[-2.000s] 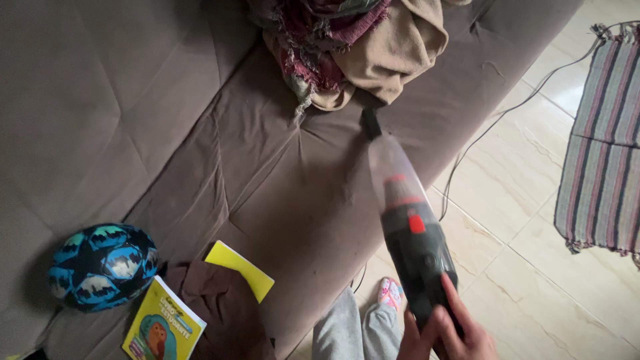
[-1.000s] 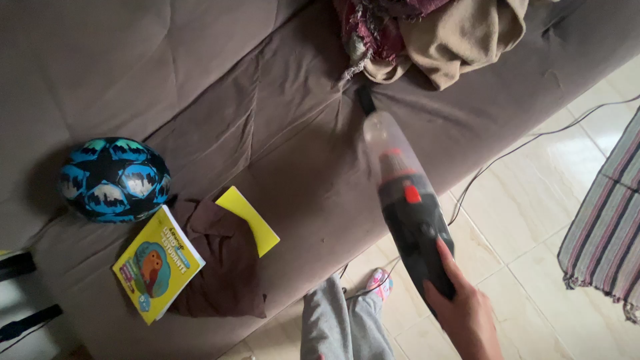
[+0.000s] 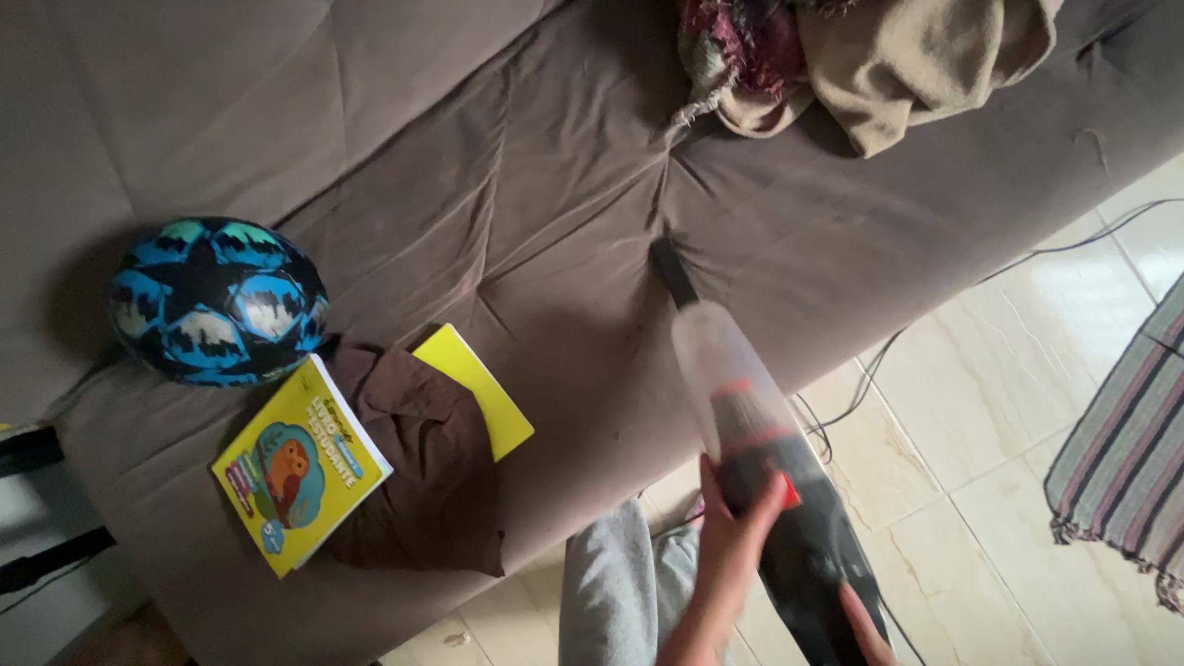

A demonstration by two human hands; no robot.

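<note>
A black handheld vacuum cleaner [image 3: 805,527] with a clear dust cup and red details reaches across the front edge of a grey-brown sofa [image 3: 573,370]. Its black crevice nozzle [image 3: 672,273] rests at a tufted dimple in the seat. My left hand [image 3: 731,546] grips the body just behind the dust cup, beside the red button. Low in the view, my right hand [image 3: 862,624] is around the rear handle part; most of it is cut off by the frame or hidden behind the vacuum.
A blue and black ball [image 3: 219,301], a yellow student book [image 3: 301,467], a brown cloth [image 3: 425,462] and another yellow booklet [image 3: 481,384] lie on the sofa. Beige and maroon blankets [image 3: 911,69] are heaped above. A cord [image 3: 869,379] and striped rug [image 3: 1124,444] lie on the tiled floor.
My left hand, not seen on the vacuum one second ago, now holds its body near the dust cup. The nozzle has moved away from the blanket's fringe. The view has shifted.
</note>
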